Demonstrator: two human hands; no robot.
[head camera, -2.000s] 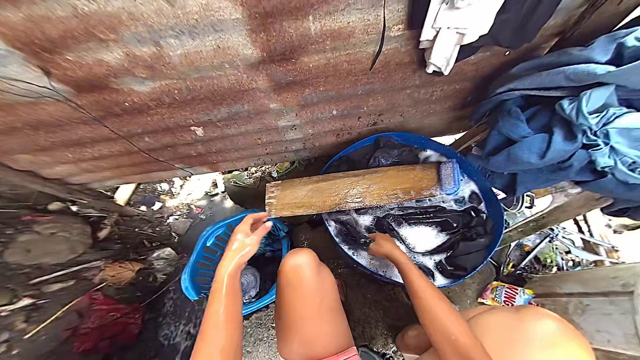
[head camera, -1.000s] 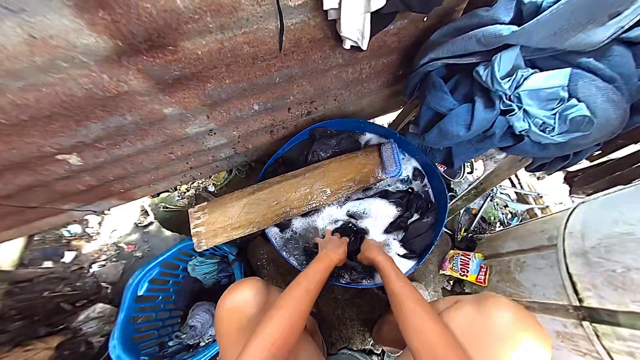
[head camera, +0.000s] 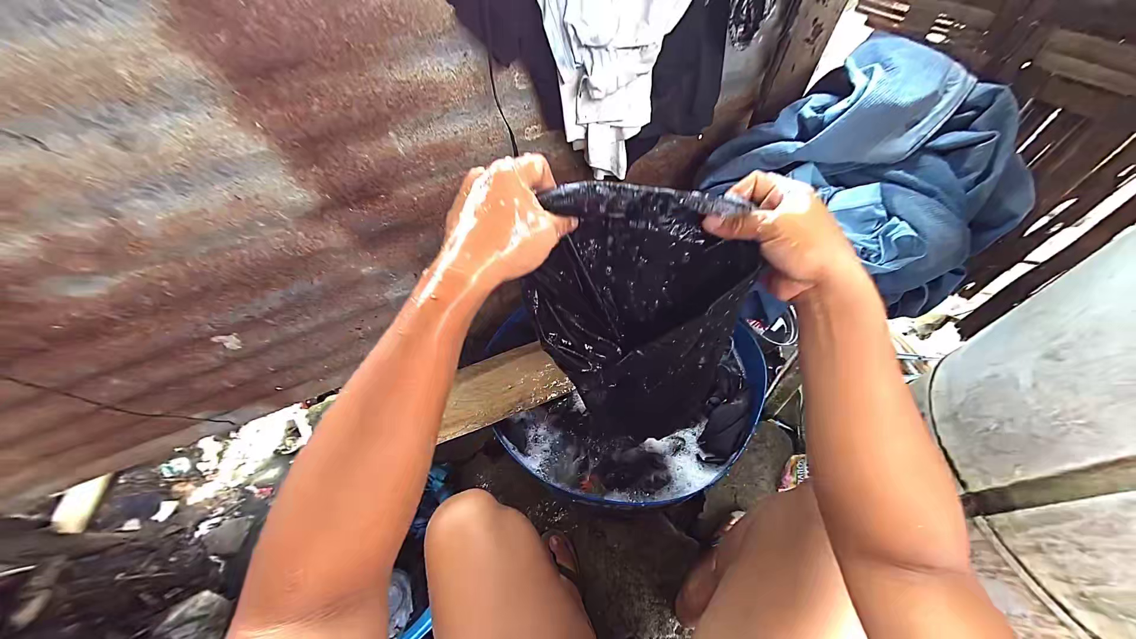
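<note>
A wet black garment (head camera: 648, 302) hangs stretched between my two hands, its upper edge bearing suds. My left hand (head camera: 510, 217), wet with foam, grips the upper left corner; my right hand (head camera: 785, 231) grips the upper right corner. The garment's lower part hangs down into a round blue basin (head camera: 759, 377) of sudsy water and dark clothes. A wooden plank (head camera: 497, 390) rests across the basin's left side, its far end hidden behind the garment.
Rusty corrugated sheeting (head camera: 222, 231) stands along the left and front. White clothing (head camera: 608, 71) hangs at the top, and blue clothes (head camera: 923, 169) are heaped at right. A blue basket (head camera: 419, 624) is partly hidden at lower left. A grey surface (head camera: 1047, 373) stands at right.
Both hands, down in the basin on dark cloth one second ago, have risen and spread apart, holding the black garment up by its edge.
</note>
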